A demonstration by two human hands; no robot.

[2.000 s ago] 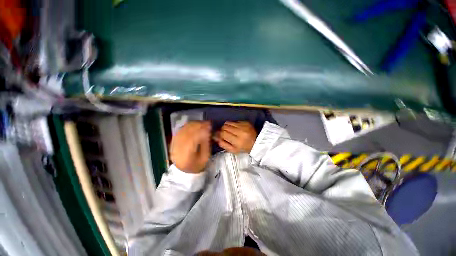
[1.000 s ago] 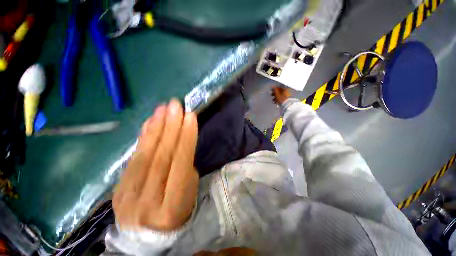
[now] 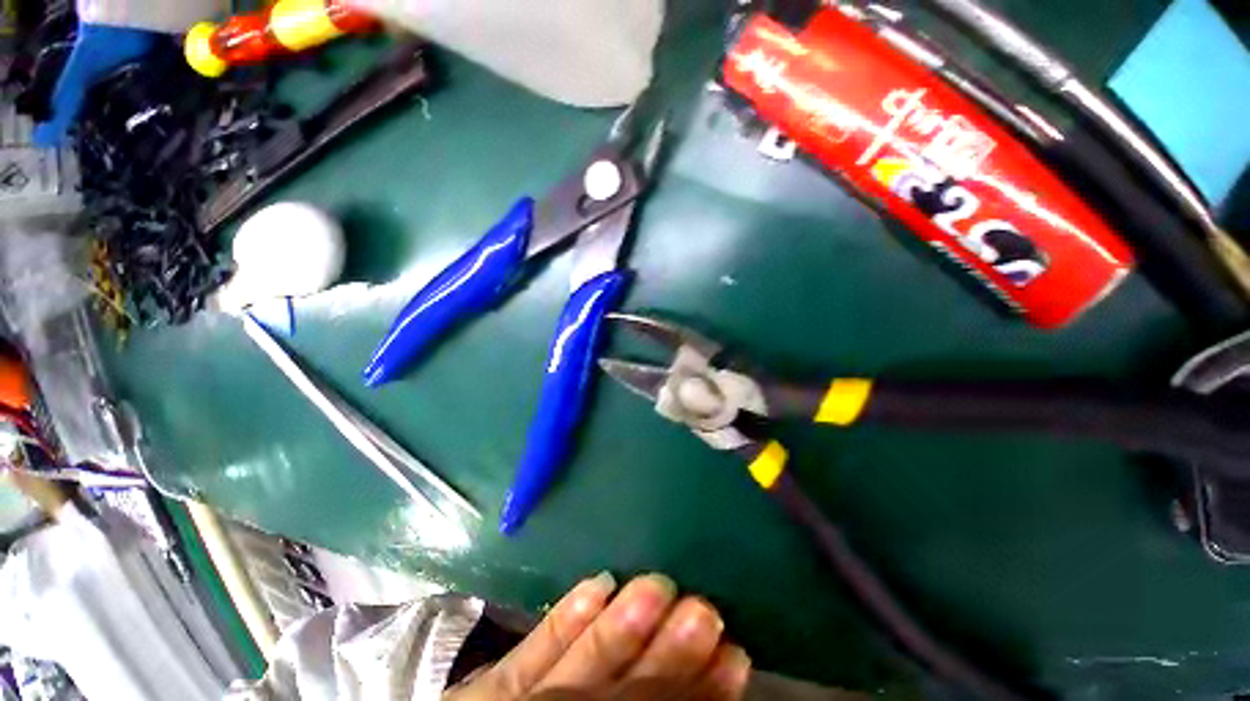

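Blue-handled pliers (image 3: 603, 181) lie open in the middle of the green bench. Flush cutters (image 3: 699, 397) with black handles and yellow bands lie open beside them. Silver tweezers (image 3: 359, 425) lie at the left, near the front edge. My left hand (image 3: 624, 644), as it appears beside a light sleeve (image 3: 370, 651), is at the bottom edge and partly cut off. Its fingertips are close together below the pliers. Its palm is hidden, and I cannot tell if it holds anything. My right hand is not in view.
A red can (image 3: 932, 171) lies at the back right by a blue sheet (image 3: 1199, 96). A white round end of a tool (image 3: 288, 249) sits by a tangled dark pile (image 3: 158, 178). A red and yellow screwdriver handle (image 3: 281, 30) is at the back left. Translucent strips (image 3: 103, 603) stand lower left.
The view has swung from the lap and floor to the bench top. The hand that was raised at the bench edge now shows only its fingers at the bottom. The right hand has left the picture.
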